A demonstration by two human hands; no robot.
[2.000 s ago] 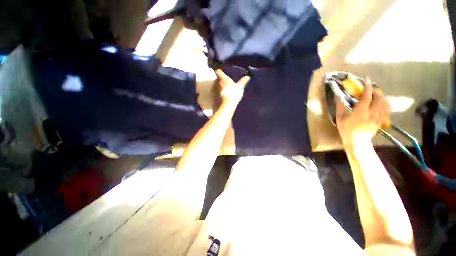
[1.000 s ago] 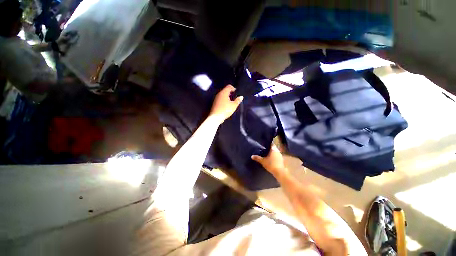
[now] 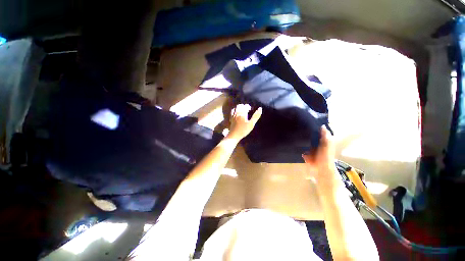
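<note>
A dark navy garment piece (image 3: 283,133) lies on the tan table in front of me, at the near side of the far pile of navy pieces (image 3: 270,86). My left hand (image 3: 243,121) is at its left edge, thumb and fingers spread. My right hand (image 3: 321,150) is at its right edge, blurred; its grip is unclear. The steam iron (image 3: 354,183) with a yellow-orange handle stands on the table just right of my right forearm, partly hidden by it. No hand is on the iron.
A large dark navy stack (image 3: 117,148) with a bright patch hangs over the table's left edge. Hose and cable (image 3: 395,229) run from the iron to the right. A blue covered surface (image 3: 224,20) is beyond the table. A pale board (image 3: 102,239) is at lower left.
The view has turned back right. Both hands have moved from the left stack to the navy piece by the far pile. The iron, held earlier by my right hand, was released before the previous frame.
</note>
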